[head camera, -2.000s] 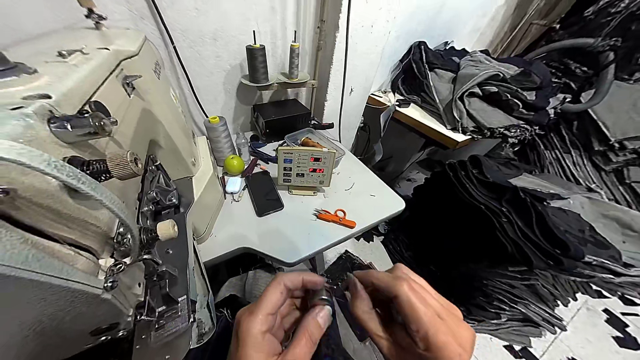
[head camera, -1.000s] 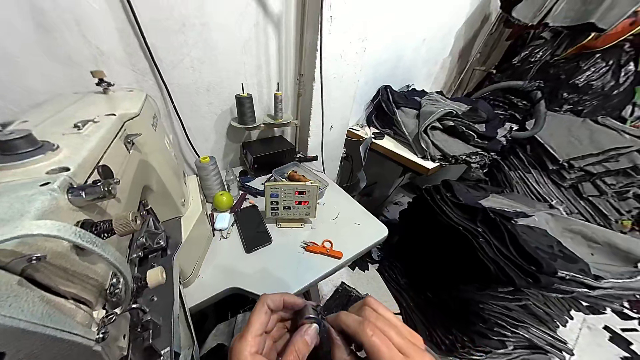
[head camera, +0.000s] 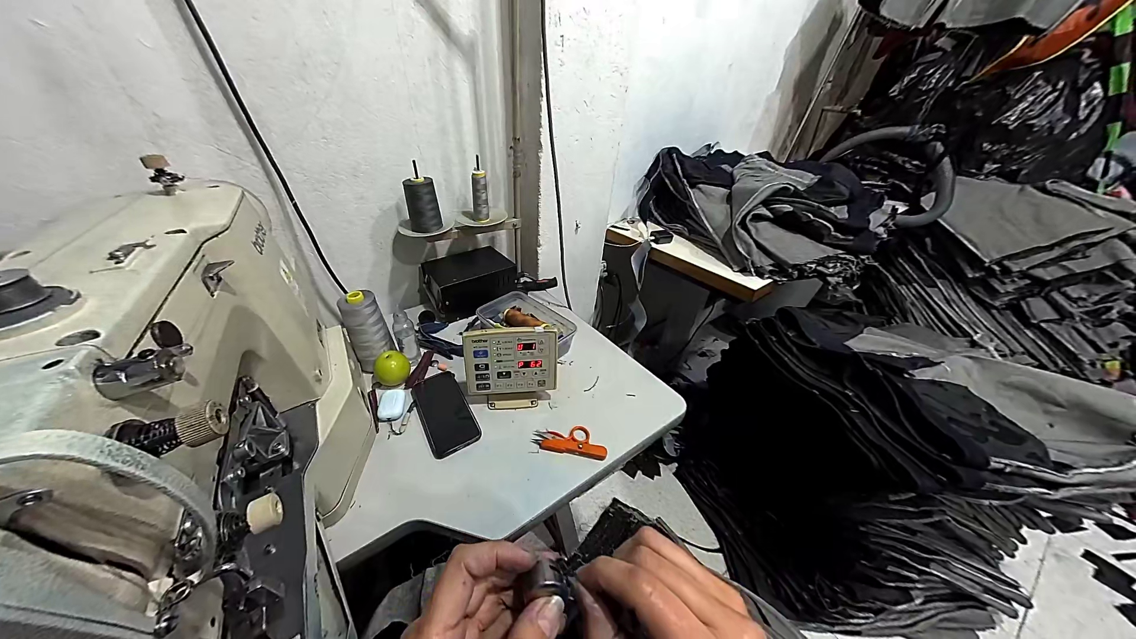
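At the bottom middle, my left hand (head camera: 488, 595) grips a small metal part (head camera: 548, 579), perhaps a bobbin case, between thumb and fingers. My right hand (head camera: 666, 590) is close against it, fingers bent at its right side; whether they pinch anything is hidden. Dark fabric lies behind and below both hands. Beyond them, orange thread snips (head camera: 572, 442) rest on the white table (head camera: 621, 399). The cream industrial sewing machine (head camera: 204, 266) stands at the left.
On the table are a control panel (head camera: 510, 362), a phone (head camera: 445, 414), a green ball-like object (head camera: 391, 367), a grey thread cone (head camera: 365, 328) and a plastic box (head camera: 559, 328). Stacked dark fabric pieces (head camera: 799, 426) rise at the right. More cloth (head camera: 754, 209) lies on a wooden-edged table behind.
My two hands have come closer together around the small metal part, which my left hand holds throughout. The view has shifted slightly.
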